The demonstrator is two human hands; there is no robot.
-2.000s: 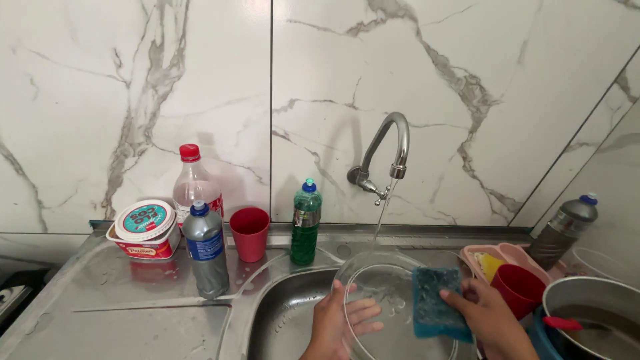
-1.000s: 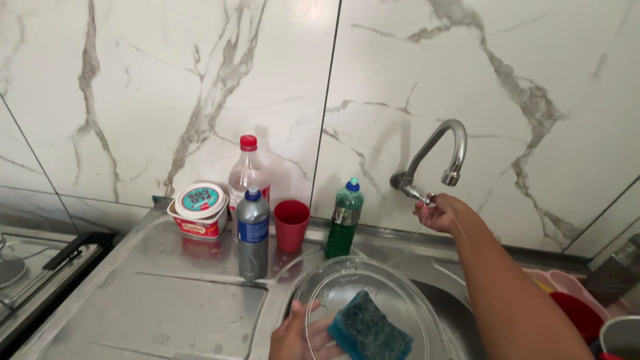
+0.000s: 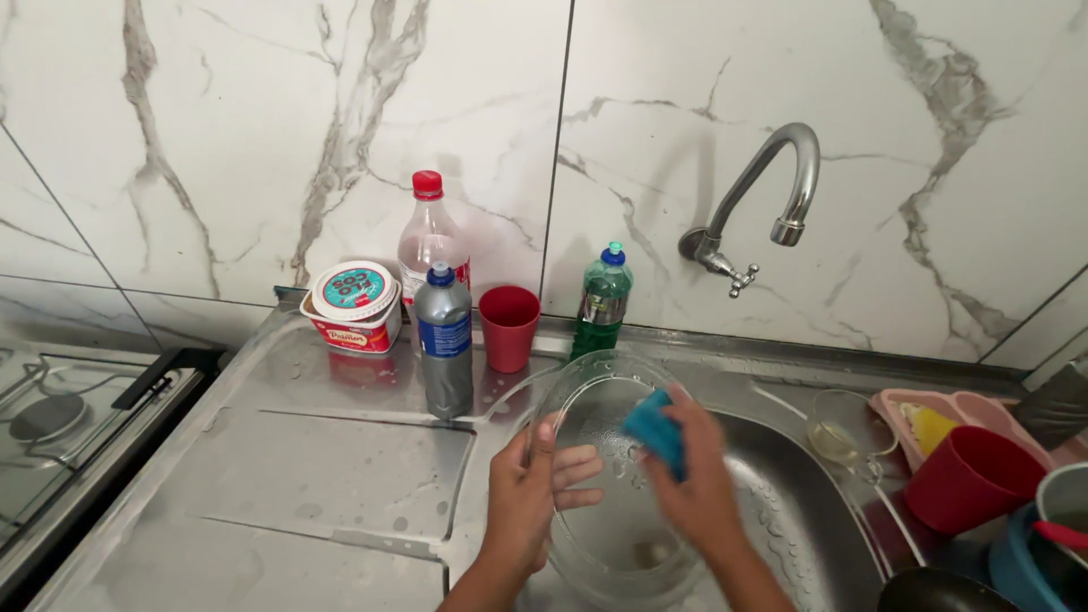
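Over the steel sink (image 3: 790,501), a clear round dish or lid (image 3: 608,544) is tilted up, and my left hand (image 3: 544,484) grips its left edge, with fingers visible through it. My right hand (image 3: 697,467) holds a blue sponge (image 3: 656,432) against or just over the upper right part of the clear piece. Water drops lie on its surface. The metal faucet (image 3: 765,187) on the wall shows no water running. Behind the sink stands a green bottle of liquid (image 3: 602,306) with a blue cap.
Left of the green bottle are a red cup (image 3: 508,331), a grey bottle (image 3: 445,348), a red-capped bottle (image 3: 429,229) and a margarine tub (image 3: 353,310). At right are a glass cup (image 3: 841,429), pink tray (image 3: 986,408), another red cup (image 3: 969,484) and dark pan (image 3: 935,591). A stove (image 3: 59,425) stands far left.
My right hand has left the faucet handle and taken hold of the sponge, which lay on the clear piece a second ago. The water that ran two seconds ago has stopped.
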